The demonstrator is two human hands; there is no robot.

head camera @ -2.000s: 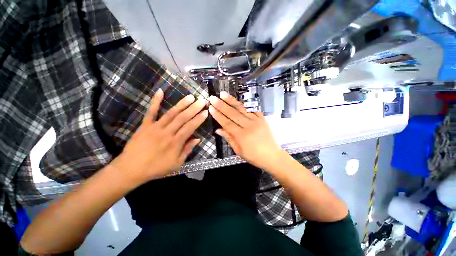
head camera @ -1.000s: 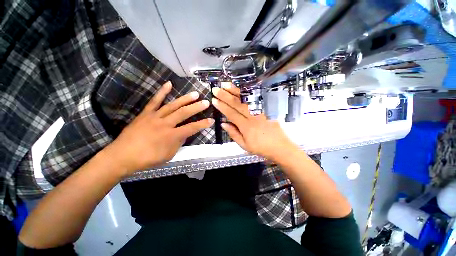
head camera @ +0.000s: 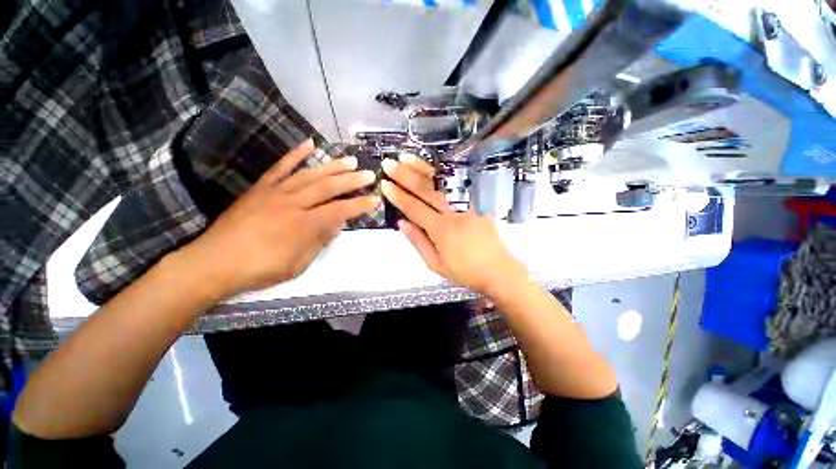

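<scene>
Plaid fabric (head camera: 247, 110) in black, grey and white lies in folds on the left of the cloth plate (head camera: 587, 243). Its end runs under my fingertips to the presser foot area of the sewing machine (head camera: 367, 41). My left hand (head camera: 275, 224) lies flat on the fabric, fingers spread. My right hand (head camera: 454, 229) rests at the fabric's right edge, fingertips just below the wire guard (head camera: 433, 126). A black strip (head camera: 392, 212) shows between my hands. The needle point is hidden by my fingers and the metal parts.
A sewn plaid piece (head camera: 490, 385) hangs below the table's marked front edge (head camera: 339, 302). Thread guides and tension parts (head camera: 573, 137) stand right of the foot. Blue bins (head camera: 747, 289) and a grey fabric pile (head camera: 807, 293) are at the far right, above the grey floor.
The plaid fabric has moved up toward the foot, and less of it shows below my fingertips. Both hands stay close together beside the foot. The camera view has shifted slightly.
</scene>
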